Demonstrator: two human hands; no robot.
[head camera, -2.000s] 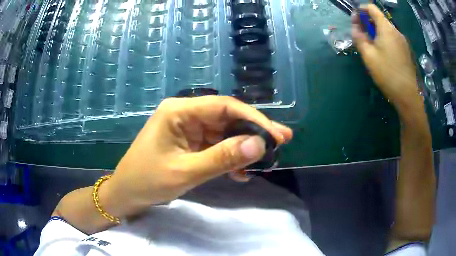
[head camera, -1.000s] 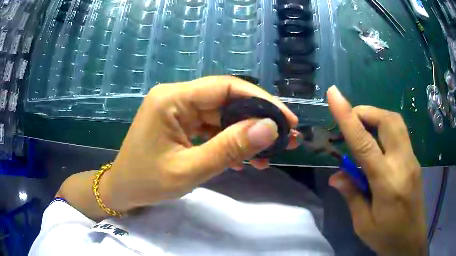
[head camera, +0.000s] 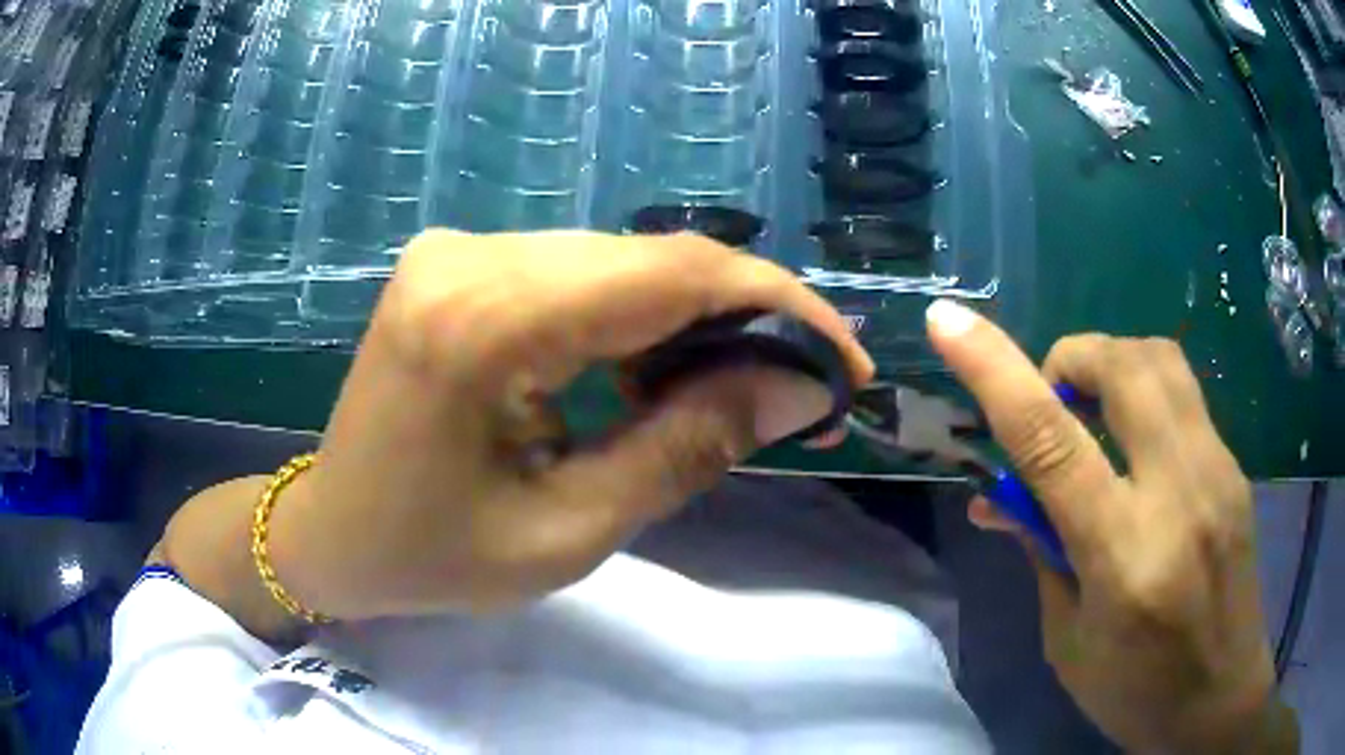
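Observation:
My left hand (head camera: 546, 428) holds a black round driver unit (head camera: 745, 354) between thumb and fingers, tilted, just above the bench's front edge. My right hand (head camera: 1121, 516) holds blue-handled side cutters (head camera: 929, 425). Their metal jaws point left and are at the right edge of the disc. Whether they touch or grip a terminal cannot be told; the terminals are hidden or too small to see. Behind the hands lies the clear blister tray (head camera: 539, 133). One column of it holds several black discs on edge (head camera: 873, 126), and one more disc (head camera: 696, 224) stands in the column to its left.
Right of the tray on the green mat (head camera: 1092, 251) are a crumpled clear scrap (head camera: 1103, 106), tweezers (head camera: 1158, 42) and small clear round pieces (head camera: 1292, 303). A thin cable (head camera: 1269, 155) runs down the right side. Grey packed rows with white labels (head camera: 44, 192) stand far left.
My right hand has come from the upper right with the cutters, down to the disc's right edge. My left hand has turned the disc to a steeper tilt. The view has shifted slightly.

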